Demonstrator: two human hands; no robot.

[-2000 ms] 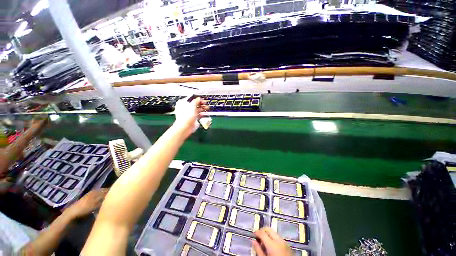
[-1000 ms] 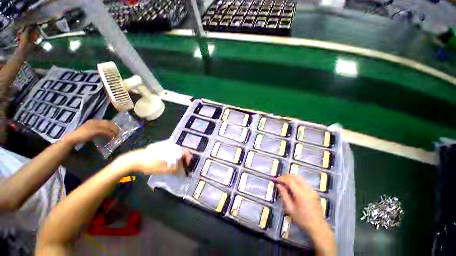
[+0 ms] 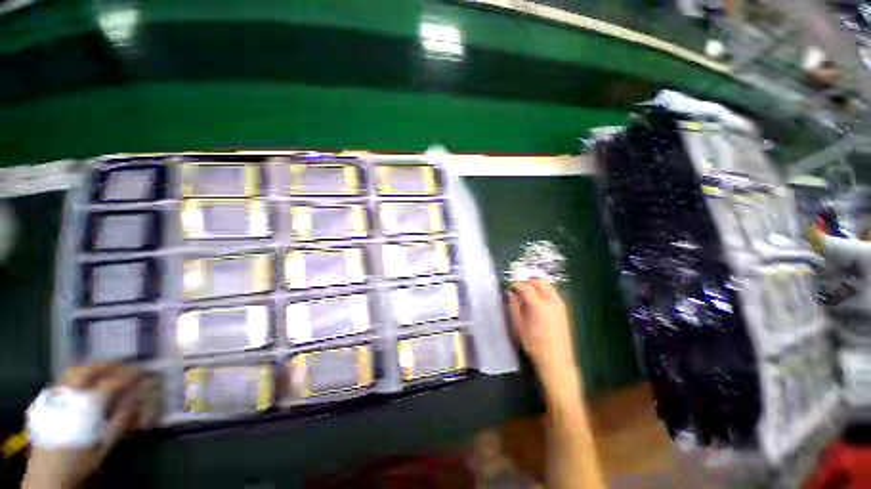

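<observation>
A translucent grey-white tray (image 3: 489,315) lies in front of me, its pockets filled with phone frames. The left column holds all-black frames (image 3: 123,230); the others hold gold-ended frames (image 3: 328,267). My left hand (image 3: 107,399), with a white covering on it, is at the tray's near left corner, over the lowest pocket of the left column. It is blurred, so what it holds cannot be told. My right hand (image 3: 537,298) reaches to the near edge of a pile of small silvery components (image 3: 541,260) right of the tray. Its fingertips touch or nearly touch the pile; their grip cannot be made out.
A tall stack of trays (image 3: 669,277) with glossy black sides stands at the right, frames on top. The green conveyor belt (image 3: 286,110) and its pale rail (image 3: 525,164) run beyond the tray. A yellow item (image 3: 15,443) lies at the far left edge. The picture is motion-blurred.
The view has swung right and down. My right hand has gone from over the tray to the component pile. My left hand is now at the near left corner. The fan and neighbouring worker have left view.
</observation>
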